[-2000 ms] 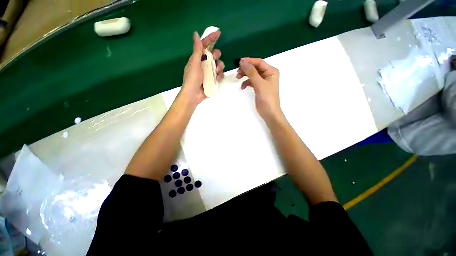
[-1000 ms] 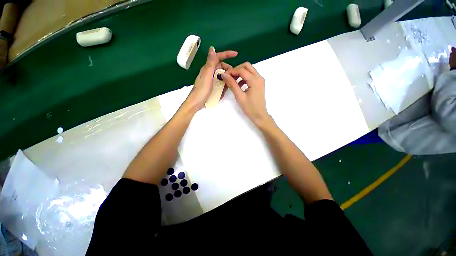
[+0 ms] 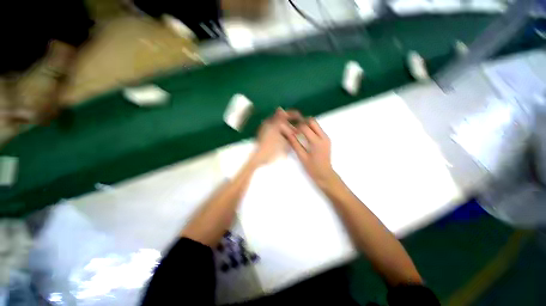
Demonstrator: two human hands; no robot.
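The view is blurred. My left hand and my right hand are together above the far edge of the white sheet. My left hand is curled around a pale housing, mostly hidden and hard to make out against the sheet. My right fingertips are bent in against my left fingers; whether they hold a disc cannot be seen. A loose group of dark discs lies on the table beside my left forearm.
The green belt runs beyond the table and carries several white housings, one just past my left hand. A grey post stands at right. Glossy film lies at left. People's parts show at upper left and far right.
The view has tilted up, bringing the far bench and a person into sight. My hands stay together, with the housing now less visible. My right hand has come in to my left since two seconds ago.
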